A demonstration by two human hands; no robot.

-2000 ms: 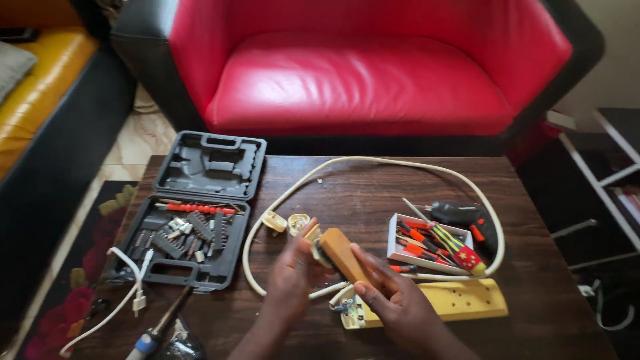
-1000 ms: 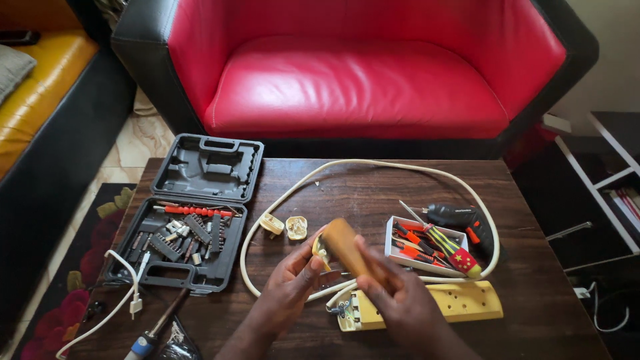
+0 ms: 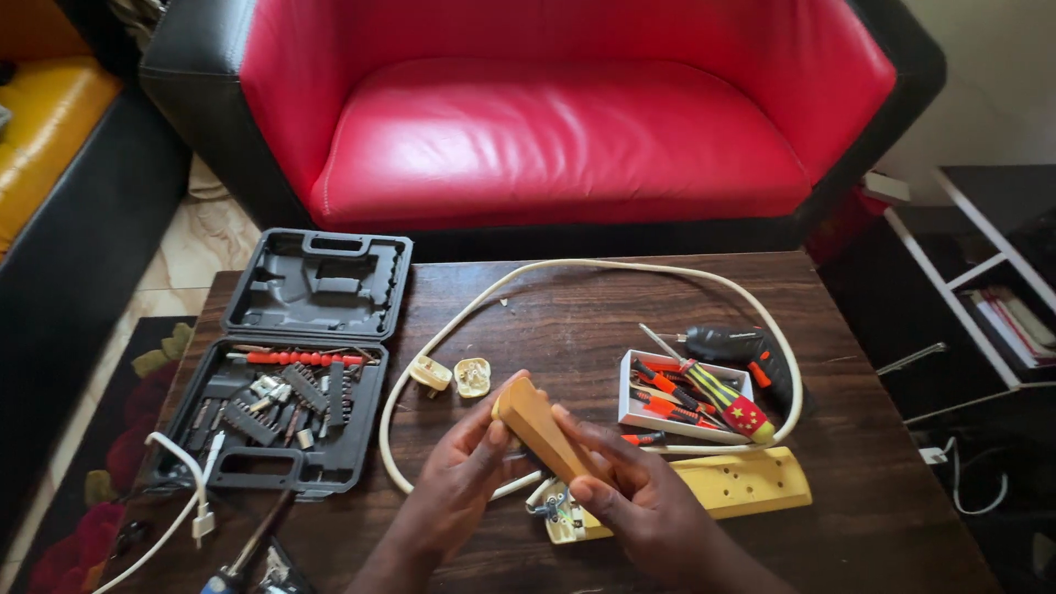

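Observation:
A tan block-like plastic or wooden piece (image 3: 540, 429) is held between both hands above the table. My left hand (image 3: 466, 470) grips its upper left end, and my right hand (image 3: 639, 487) holds its lower right part. Below them lies a yellow power strip (image 3: 742, 483) with exposed wires and terminals at its left end. Its white cable (image 3: 610, 264) loops over the table. Inside the loop are two cream plug parts, one (image 3: 431, 374) by the cable and one (image 3: 473, 377) showing its inside. The face of the held piece turned from the camera is hidden.
An open black tool case (image 3: 375, 412) with bits lies left. At right, a white box (image 3: 625, 396) holds small orange-black tools, a screwdriver (image 3: 726, 400) resting across it beside a black power screwdriver (image 3: 726, 342). A soldering iron (image 3: 247, 553) and white USB cable (image 3: 177, 511) are at front left.
The tan piece has been turned in my hands, its broad side now facing up. Both hands keep hold of it. The other things on the table have stayed in place.

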